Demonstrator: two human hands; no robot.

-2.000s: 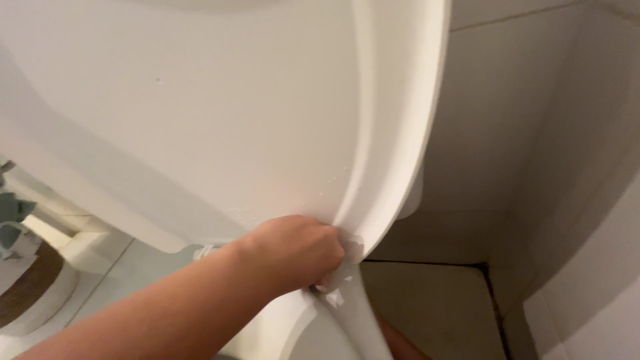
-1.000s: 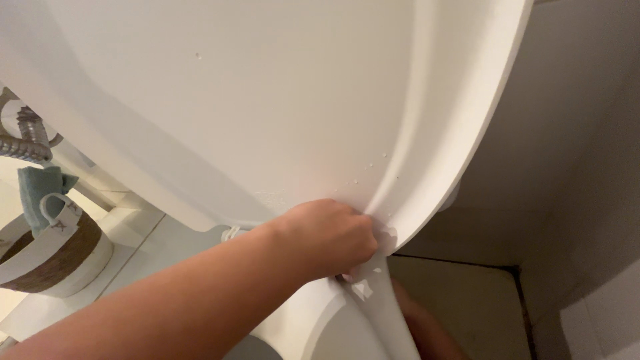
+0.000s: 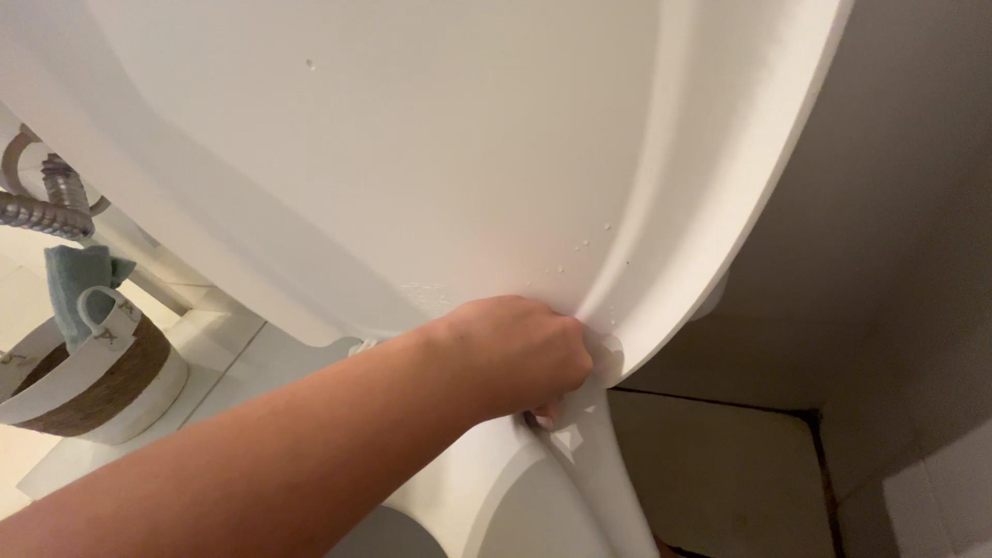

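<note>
The underside of a raised white toilet lid (image 3: 434, 155) fills most of the view. Small water drops dot its lower right part. My left hand (image 3: 527, 356), its fingers curled and knuckles up, presses at the lid's lower corner, where it meets the white rear part of the toilet (image 3: 527, 496). A fingertip shows beneath the fist beside a dark gap. Pale shiny patches lie close to the knuckles; whether the fingers hold anything is hidden. My right hand is not seen.
At the left stands a white and brown woven basket (image 3: 116, 387) with a blue-green cloth (image 3: 77, 287) in it. A ribbed metal hose (image 3: 46, 213) hangs above. Tiled wall (image 3: 891, 256) and floor (image 3: 721, 465) with dark joints lie at the right.
The view has shifted, bringing the hose and more of the basket into sight at the left. My left hand stays at the lid's lower corner.
</note>
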